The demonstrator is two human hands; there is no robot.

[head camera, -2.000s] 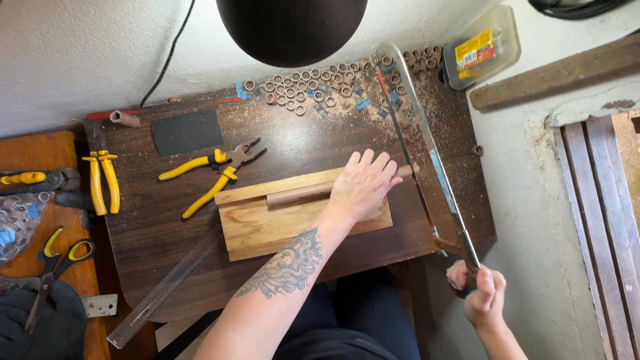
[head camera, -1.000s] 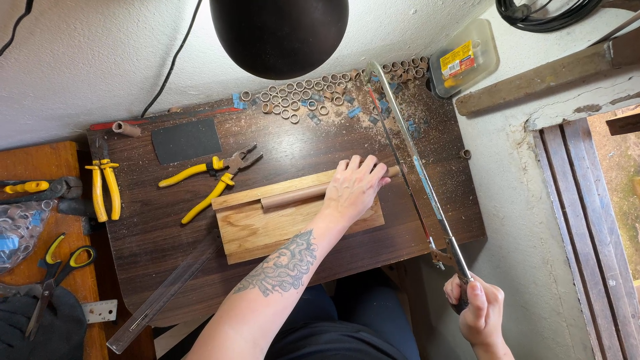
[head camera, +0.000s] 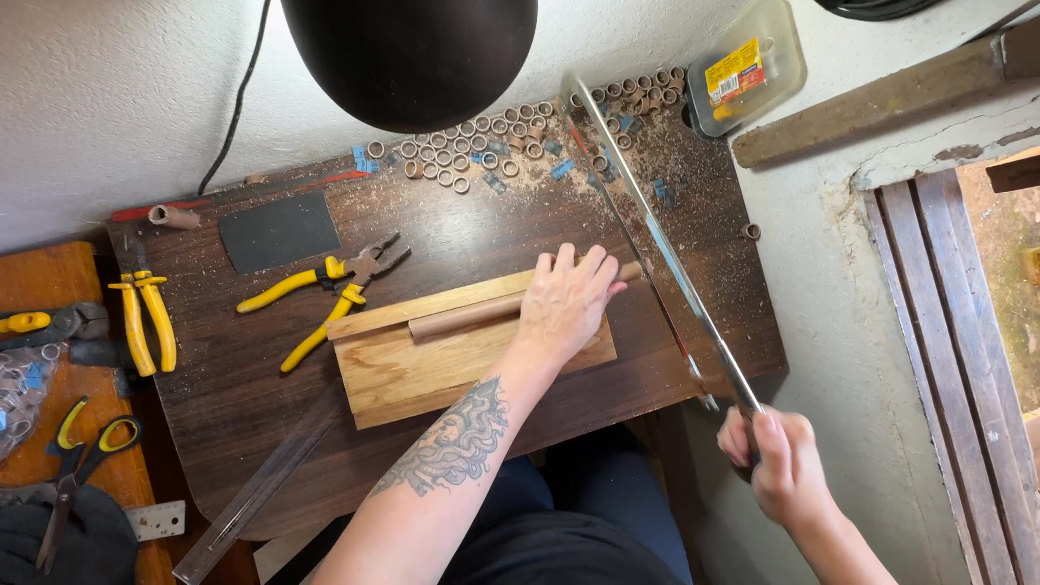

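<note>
My left hand (head camera: 569, 305) grips a brown tube (head camera: 467, 316) and presses it against the raised strip of a wooden board (head camera: 422, 361). The tube's right end sticks out past the board, with the hacksaw blade beside that end. In my right hand (head camera: 772, 459) is the handle of a hacksaw (head camera: 682, 280), whose frame points up and away across the table's right side. Many cut rings (head camera: 461, 145) lie in a cluster at the back, among sawdust and small blue pieces. A single ring (head camera: 751, 232) sits at the right edge.
Yellow-handled pliers (head camera: 329, 284), side cutters (head camera: 144, 313), a dark sheet (head camera: 279, 231) and a short tube piece (head camera: 173, 217) lie on the left. A clear ruler (head camera: 260, 479) overhangs the front edge. A black lamp (head camera: 410, 57) hangs above; a plastic container (head camera: 747, 73) stands back right.
My right hand and the hacksaw have shifted a little, while my left hand stays on the tube over the board. The view has moved slightly.
</note>
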